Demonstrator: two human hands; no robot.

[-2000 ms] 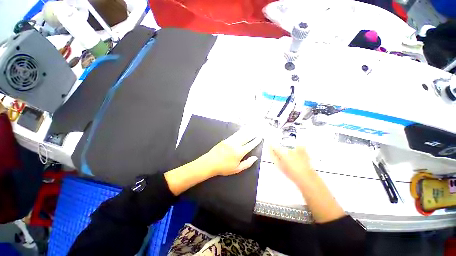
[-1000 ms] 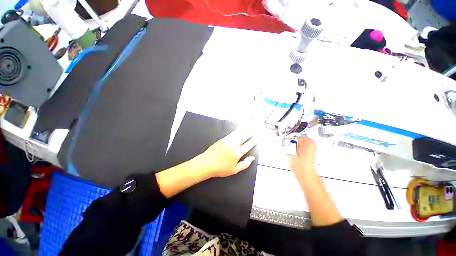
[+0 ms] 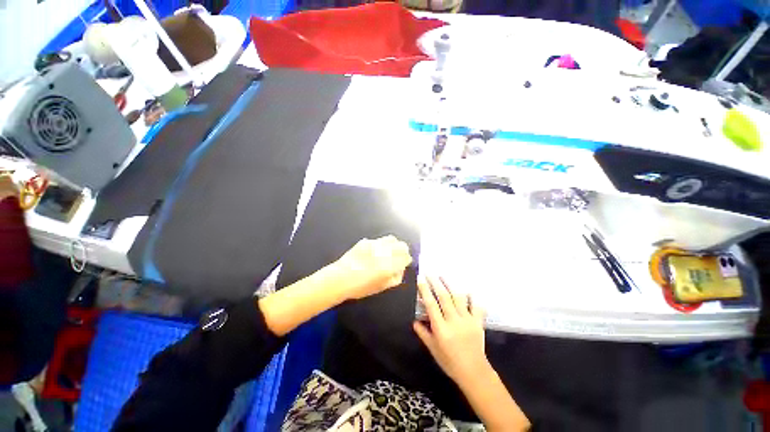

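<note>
A dark grey cloth panel (image 3: pixel 338 221) lies left of the needle area and hangs over the table's front edge. My left hand (image 3: pixel 378 267) is curled on its right part, with fingers closed on the cloth near the edge; the fingertips are partly hidden. My right hand (image 3: pixel 453 325) lies palm down at the front edge, just right of the panel, fingers apart and empty. The white sewing machine (image 3: pixel 549 148) stands behind and to the right; glare washes out its needle area (image 3: pixel 435 173).
More dark grey panels (image 3: pixel 253 160) with a blue strip (image 3: pixel 190 164) lie at left. Red cloth (image 3: pixel 338 38) is at the back. Dark snips (image 3: pixel 610 266) and a yellow phone (image 3: pixel 702 278) on an orange-red ring lie at right. A blue crate (image 3: pixel 127 371) stands below left.
My right hand has moved from the needle area to the table's front edge and spread its fingers. My left hand has curled from a flat pose. The view has shifted right.
</note>
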